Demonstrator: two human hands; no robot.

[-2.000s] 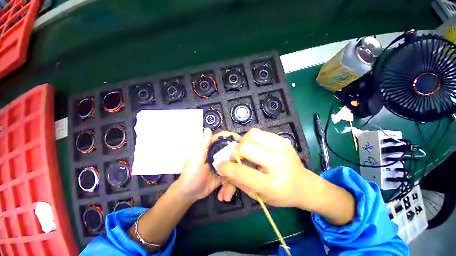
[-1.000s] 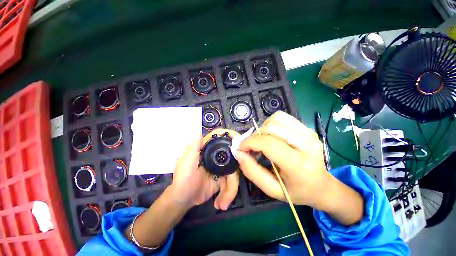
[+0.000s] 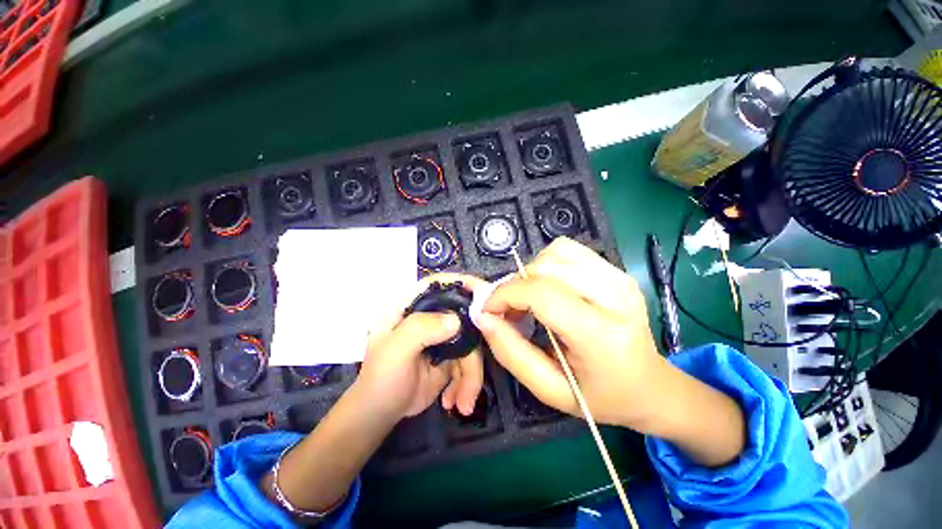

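A round black unit [image 3: 451, 319] is held in my left hand [image 3: 405, 364], with my thumb across its face. My right hand [image 3: 578, 336] pinches a small white cloth [image 3: 488, 298] at the unit's right edge. The same hand holds a long thin tan stick [image 3: 585, 413] that slants down to the right. The black foam tray [image 3: 374, 213] lies under my hands, with round units in its pockets, some with red rims. A flat white sheet [image 3: 345, 294] lies on the tray, left of the unit.
A red tray [image 3: 64, 341] is at the left, with another behind it. At the right are a bottle [image 3: 720, 129], a black fan [image 3: 881, 168], a dark thin tool [image 3: 664, 292], a white power strip [image 3: 766, 318] with cables, and a white tray of small parts [image 3: 847, 444].
The unit came into fuller view as the right hand moved off its face to its right edge. Then my left thumb moved onto the face and the unit tilted.
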